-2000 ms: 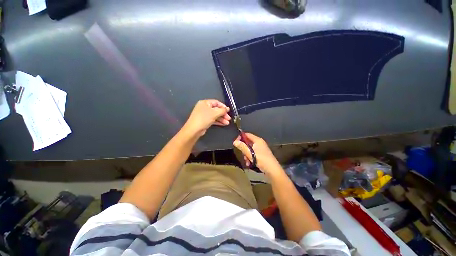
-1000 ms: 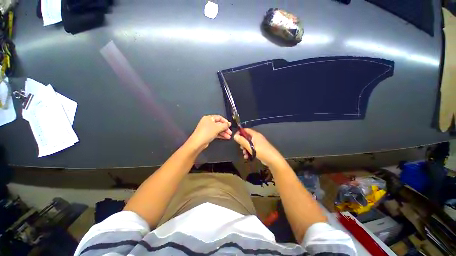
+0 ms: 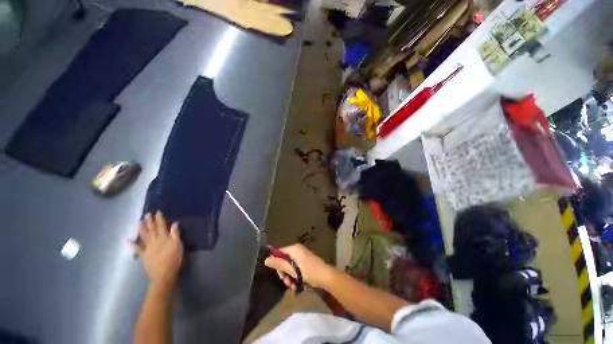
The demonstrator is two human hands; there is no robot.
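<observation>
The dark navy fabric panel lies flat on the grey table, with a thin chalk line inside its edge. My left hand rests on the panel's near left corner, fingers spread. My right hand holds the shears by their red and dark handles near the table edge. The long blades look closed and their tip is beside the panel's right edge. Some fingers of my right hand are hidden.
Another dark fabric piece lies at the upper left. A shiny oval lump and a small white piece are on the table. A tan card pattern lies at the far end. Dark scraps litter the floor, beside bags and a shelf.
The view has turned right. My left hand has opened and lies on the panel. My right hand has drawn the shears away from the panel's short edge to beside its long edge.
</observation>
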